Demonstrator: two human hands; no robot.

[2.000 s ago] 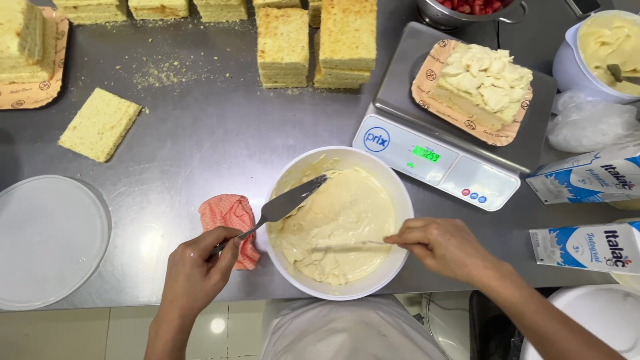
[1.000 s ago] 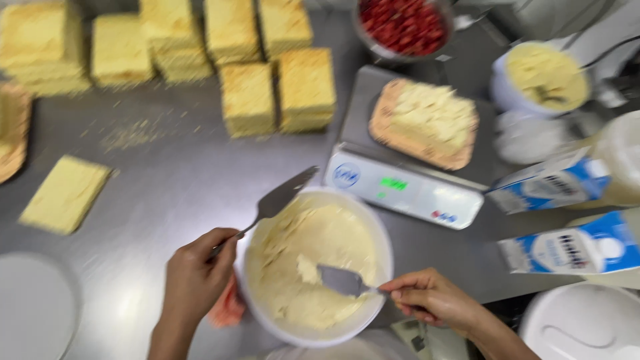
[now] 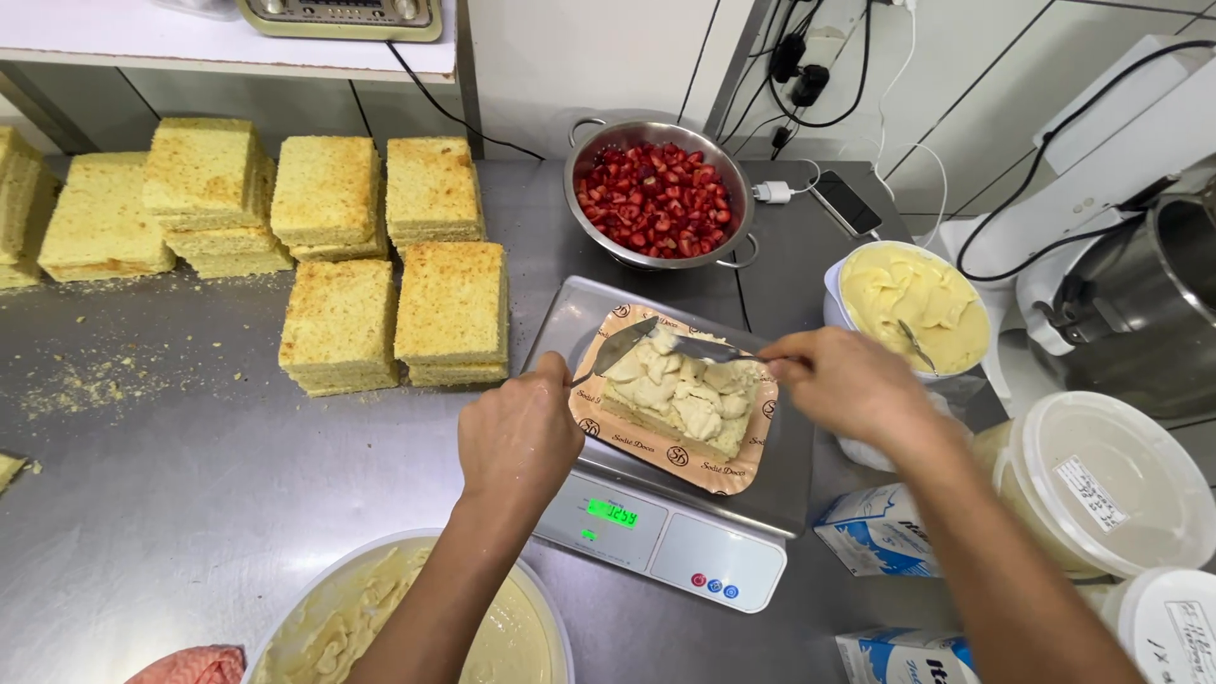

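Note:
My left hand (image 3: 521, 427) grips the handle of a metal spatula (image 3: 619, 347), its blade over the near-left top of a cream-covered cake (image 3: 698, 394). A second spatula (image 3: 708, 350) is in my right hand (image 3: 836, 380), its blade at the cake's far edge, close to the first blade. The cake sits on a printed paper tray (image 3: 632, 439) on a digital scale's steel platform (image 3: 788, 475). Pale cream lies in lumps on its top. Below my left forearm is a white bowl of cream (image 3: 518, 617), partly hidden by the arm.
Stacked sponge cake squares (image 3: 451, 304) stand at the back left. A steel colander of cut strawberries (image 3: 655, 199) is behind the scale. To the right are a bowl of yellow cream (image 3: 912, 304), a lidded tub (image 3: 1121, 484) and milk cartons (image 3: 879, 532). A pink cloth (image 3: 195, 665) lies at lower left.
Both hands have moved with their spatulas from the bowl of cream to the cake on the scale. The view has shifted toward the back of the table.

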